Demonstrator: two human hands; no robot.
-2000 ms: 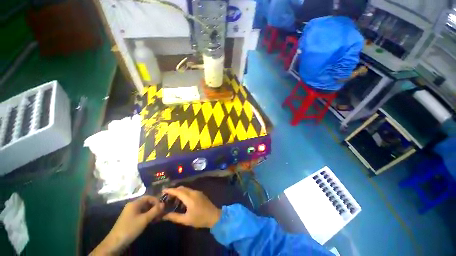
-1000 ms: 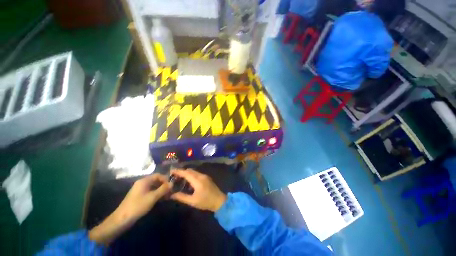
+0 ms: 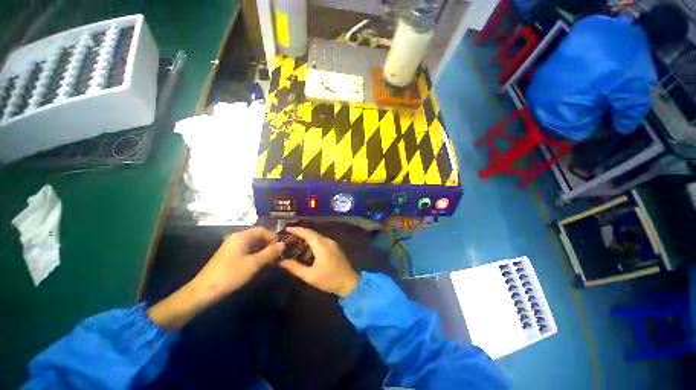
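My left hand and my right hand meet in front of the machine's front panel. Between their fingertips is a small dark round part, held from both sides and partly hidden by the fingers. The machine, with a yellow-black patterned bed and dark blue front, stands just beyond my hands. A white glue barrel hangs over the orange fixture at the right of the bed.
A white foam tray with rows of parts is on the green bench at left, near a crumpled tissue. A cloth pile lies against the machine. Another foam tray is low at right. A person in blue sits beyond.
The view has shifted, so the machine and trays sit higher or further right in the picture. Both hands stay together on the dark round part. More of my left blue sleeve shows.
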